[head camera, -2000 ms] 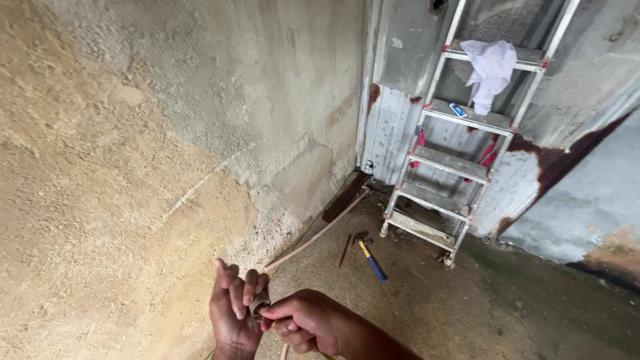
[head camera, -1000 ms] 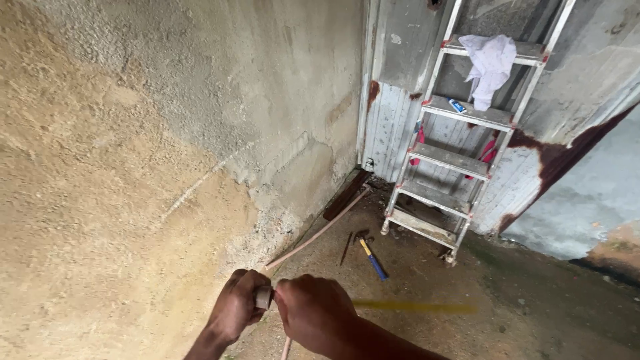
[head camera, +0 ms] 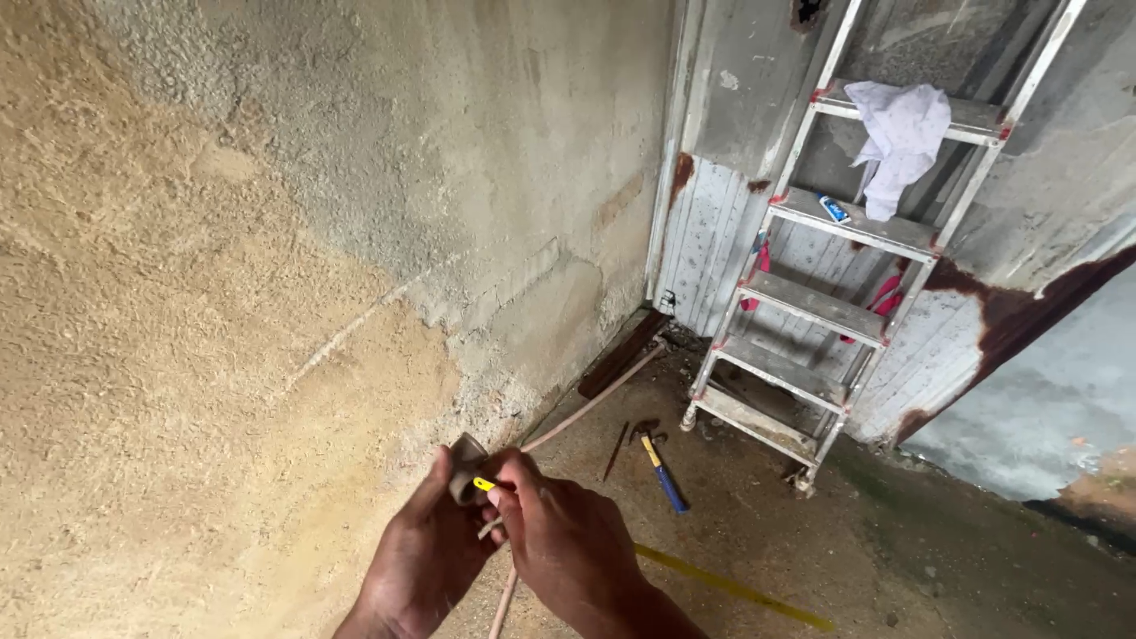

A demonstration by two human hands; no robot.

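A short grey-brown pipe fitting (head camera: 466, 470) is held in my left hand (head camera: 422, 555), its fingers and thumb around it. My right hand (head camera: 572, 537) pinches a narrow yellow strip that looks like a hacksaw blade; its holed end (head camera: 484, 485) lies at the fitting's edge. The strip's blurred far part (head camera: 737, 588) shows beyond my right wrist, while the middle is hidden by the hand. A thin tan pipe or hose (head camera: 595, 404) runs along the wall's foot and passes behind my hands. A pale thin end (head camera: 490, 529) shows between the hands.
A claw hammer (head camera: 664, 475) with a blue and yellow handle lies on the floor beside a thin dark rod (head camera: 615, 451). An aluminium stepladder (head camera: 799, 386) stands at the metal sheeting, bearing a white cloth (head camera: 901, 138) and a small blue tube (head camera: 833, 209). Rough plaster wall (head camera: 266, 311) rises at left.
My hands have tilted and shifted relative to each other, and the fitting shows more plainly. The yellow strip, a blur to the right one second ago, now has its near end showing at the fitting.
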